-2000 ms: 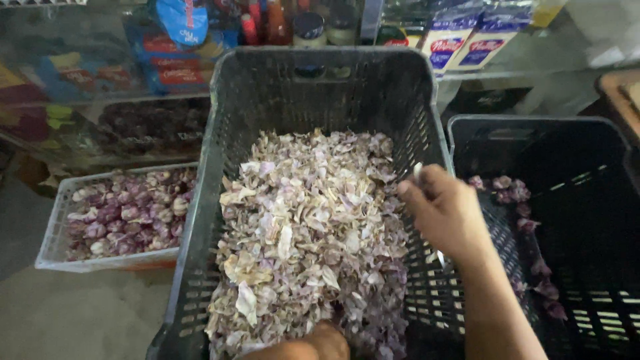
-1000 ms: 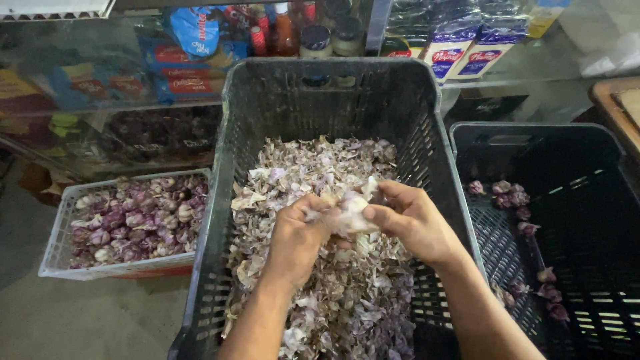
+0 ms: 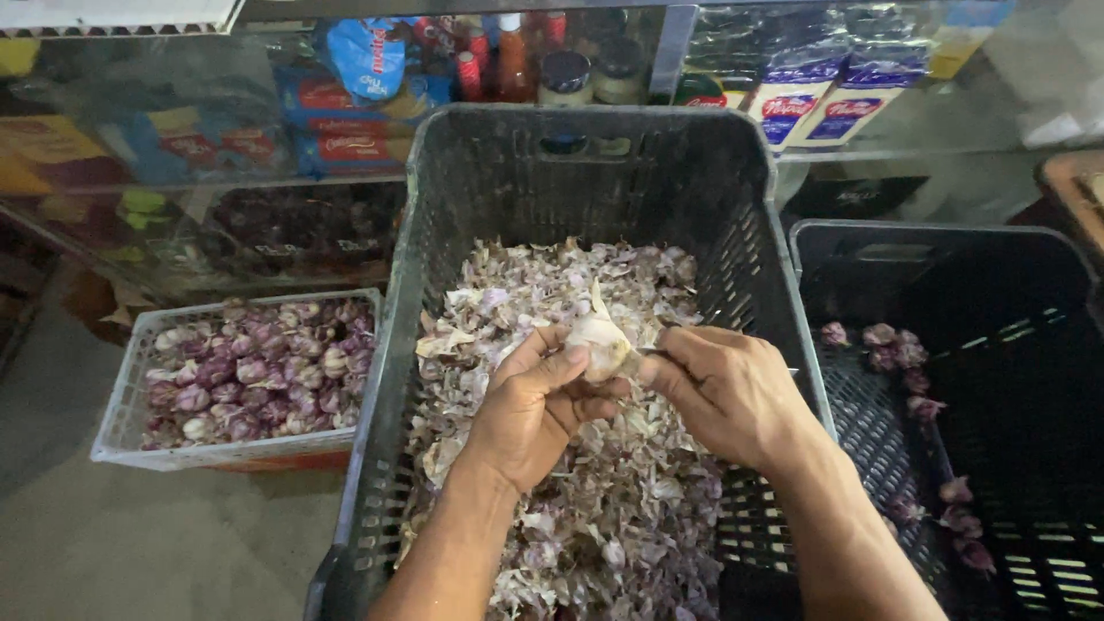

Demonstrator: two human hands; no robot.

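A pale garlic bulb [image 3: 597, 341] with its papery tip pointing up is held in my left hand [image 3: 539, 405], between thumb and fingers. My right hand [image 3: 720, 384] touches the bulb's right side with fingertips pinched together; a thin dark object shows at those fingertips, perhaps a small knife, mostly hidden by the fingers. Both hands are above a black plastic crate [image 3: 595, 129], over a deep heap of dry garlic skins [image 3: 604, 492].
A white plastic basket [image 3: 112, 405] of purple garlic bulbs [image 3: 250, 371] stands at the left. On the right, another black crate [image 3: 957, 228] holds several garlic bulbs [image 3: 897, 345]. Behind is a glass display case with packets, bottles and jars [image 3: 565, 73].
Two seconds ago my hands were apart, the right near the crate's right wall and the left low at the bottom edge. They came together over the skins and remain together around a bulb.
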